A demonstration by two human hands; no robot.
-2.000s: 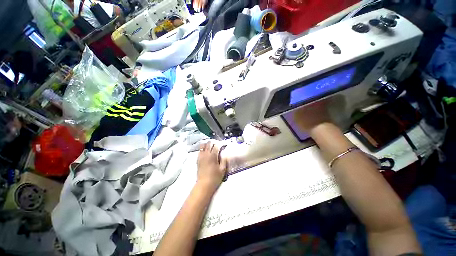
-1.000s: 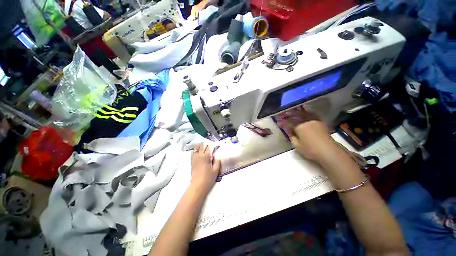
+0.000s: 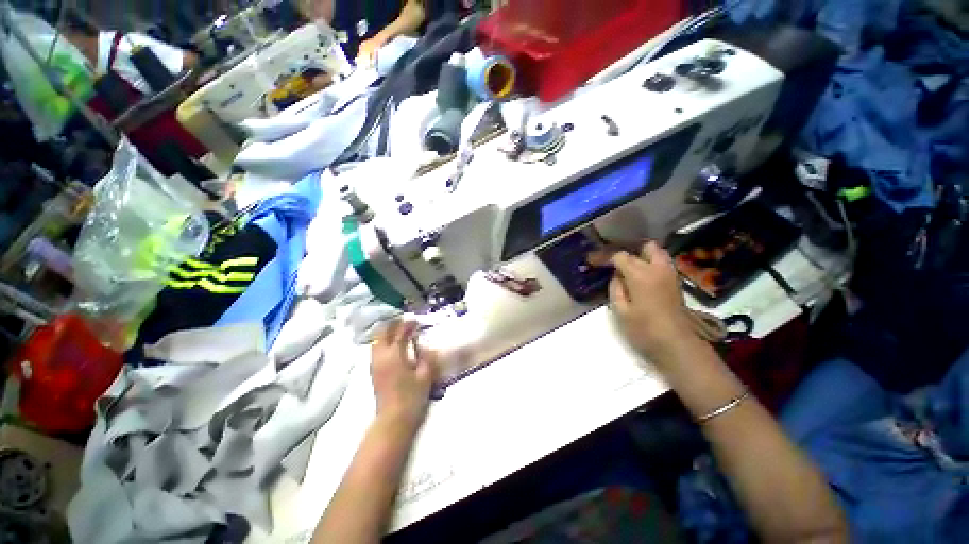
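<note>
The white sewing machine (image 3: 478,213) has a lit blue display. My left hand (image 3: 402,367) lies at the front left of the bed, just in front of the needle area; its fingertips are near the pale fabric, and whether they hold any is too blurred to tell. My right hand (image 3: 644,298) is at the dark smartphone (image 3: 577,266) lying on the bed under the display, fingers bent at the phone's right side. Light grey fabric pieces (image 3: 202,436) are heaped left of the needle. A small reddish metal item (image 3: 512,282) lies on the bed.
A second dark device (image 3: 735,250) with a reddish screen lies right of the machine, with dark loops (image 3: 737,327) nearby. Thread cones (image 3: 448,106) stand behind the head. Black cloth with yellow stripes (image 3: 213,274), a clear bag and a red bag (image 3: 66,372) lie left. Another person's arm shows at the top.
The view has shifted, so the machine sits further left. My right hand has drawn back to the phone's right side, and the phone's screen looks darker. My left hand stays by the needle area.
</note>
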